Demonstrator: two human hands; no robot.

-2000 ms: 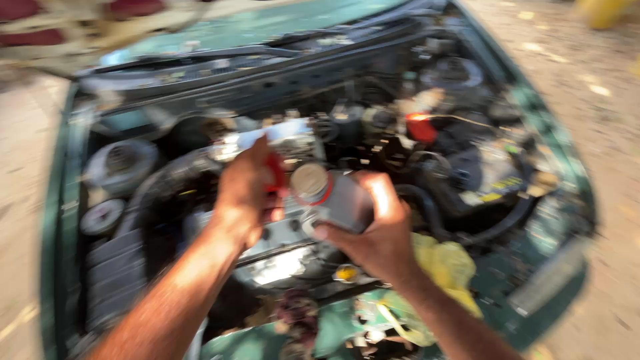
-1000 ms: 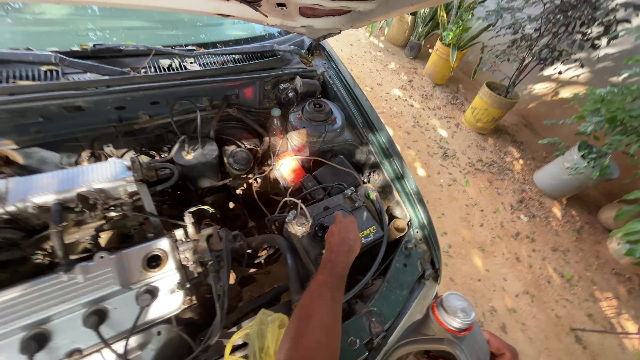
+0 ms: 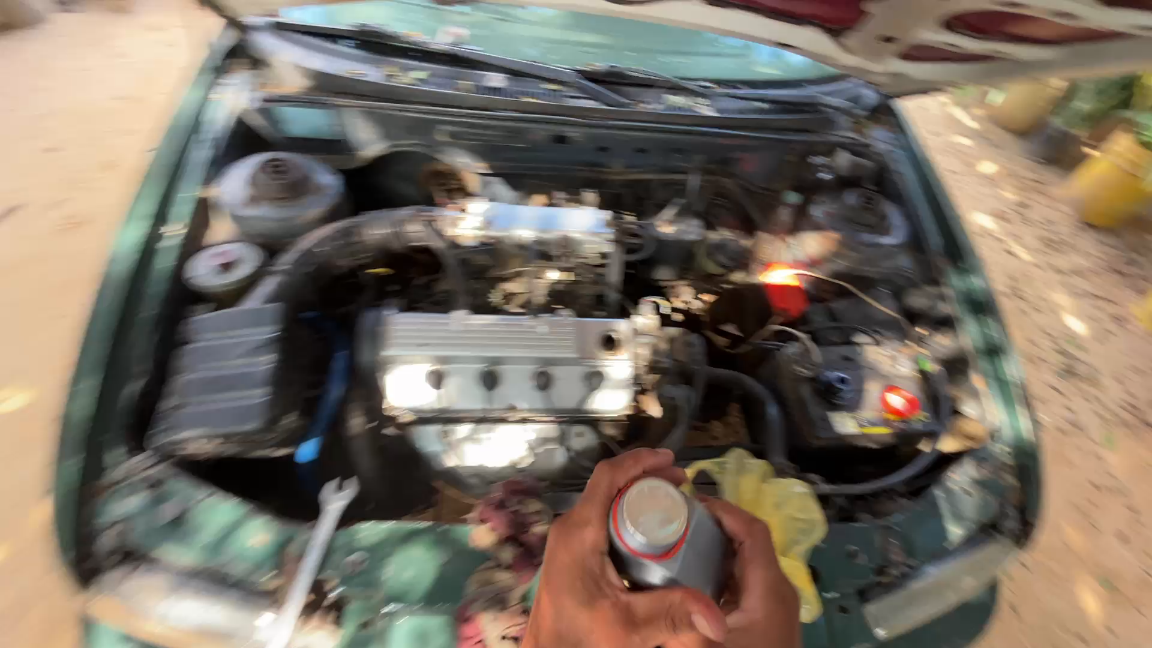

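Both of my hands are wrapped round a grey plastic bottle (image 3: 688,562) at the bottom centre, in front of the engine. My left hand (image 3: 598,562) covers its left side, with the thumb across the front; my right hand (image 3: 756,576) grips its right side. A pale foil seal or lid with a red ring tops the bottle's neck. Behind it lies the silver valve cover (image 3: 486,360), with a dark open filler hole at its right end. A red cap (image 3: 900,402) rests on the car battery (image 3: 855,432).
A metal spanner (image 3: 315,558) lies on the green front panel at left. A reddish rag (image 3: 508,540) and a yellow plastic bag (image 3: 765,504) flank my hands. The raised bonnet (image 3: 1017,45) hangs above. A blue rod-like thing (image 3: 324,396) stands beside the black box (image 3: 220,378).
My view has swung left from the battery side. One hand has left the battery and both now hold the bottle, which was at the lower right. A red cap now shows on the battery.
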